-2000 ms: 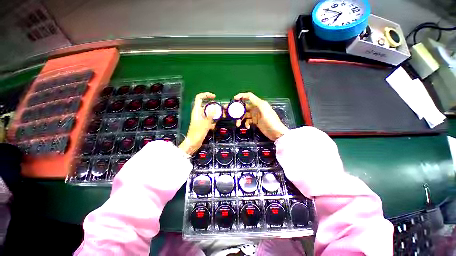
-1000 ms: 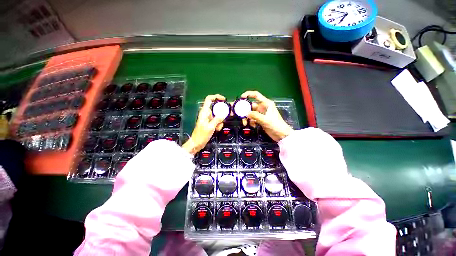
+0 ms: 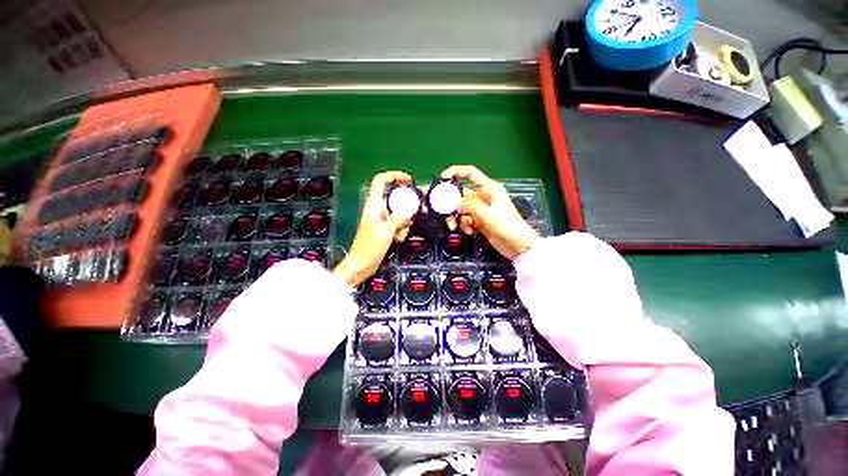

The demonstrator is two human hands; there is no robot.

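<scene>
My left hand (image 3: 379, 221) holds a round black unit (image 3: 404, 201) by its edge. My right hand (image 3: 485, 210) holds a second round black unit (image 3: 445, 197) beside it. Both units show a bright white round patch towards me. They are held side by side above the far rows of a clear blister tray (image 3: 465, 435). Rows of black units lie in that tray, many with red marks, several looking silvery from glare. My hands and sleeves hide part of the tray's far rows and right side.
A second blister tray (image 3: 332, 160) with dark units lies left. Beyond it is an orange-red board (image 3: 200, 107) with another clear tray of dark parts. At right are a black mat (image 3: 651, 177), blue clock (image 3: 640, 53), parts box (image 3: 702, 91), paper slip (image 3: 776, 177) and dark tray (image 3: 772, 432).
Both hands still hold the two units up, with only slight shifts in position. The whole view has shifted a little.
</scene>
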